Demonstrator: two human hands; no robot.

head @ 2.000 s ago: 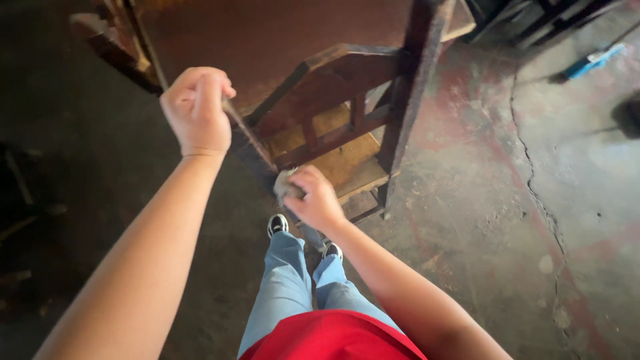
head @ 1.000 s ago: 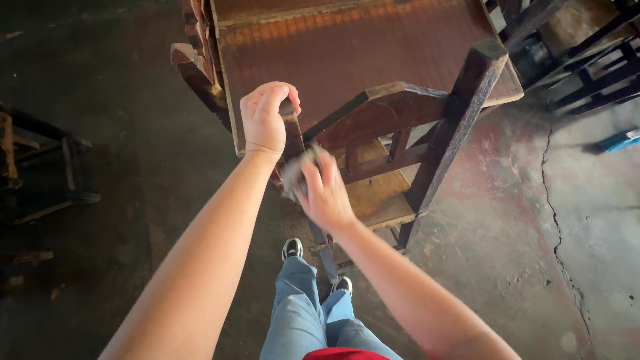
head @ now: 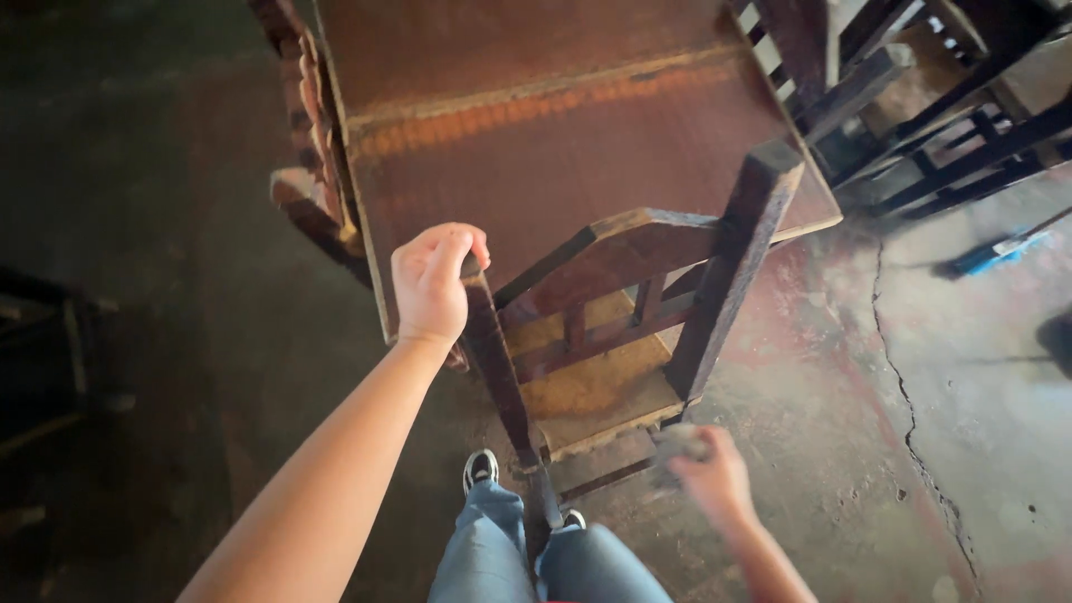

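Observation:
A dark wooden chair stands with its back toward me, tilted in view, beside a brown wooden table. My left hand is closed around the top of the chair's left back post. Low on the right, near the bottom of the chair's right post, my right hand holds a crumpled grey cloth, blurred by motion. The chair's worn, lighter seat shows through the slats of its back.
Another carved wooden chair is at the table's left side. More dark chairs crowd the upper right. A blue broom head lies on the cracked concrete floor. Dim furniture stands at far left.
My right hand with the cloth has moved from the left back post to low on the right, beside the chair. My left hand still grips the left post's top.

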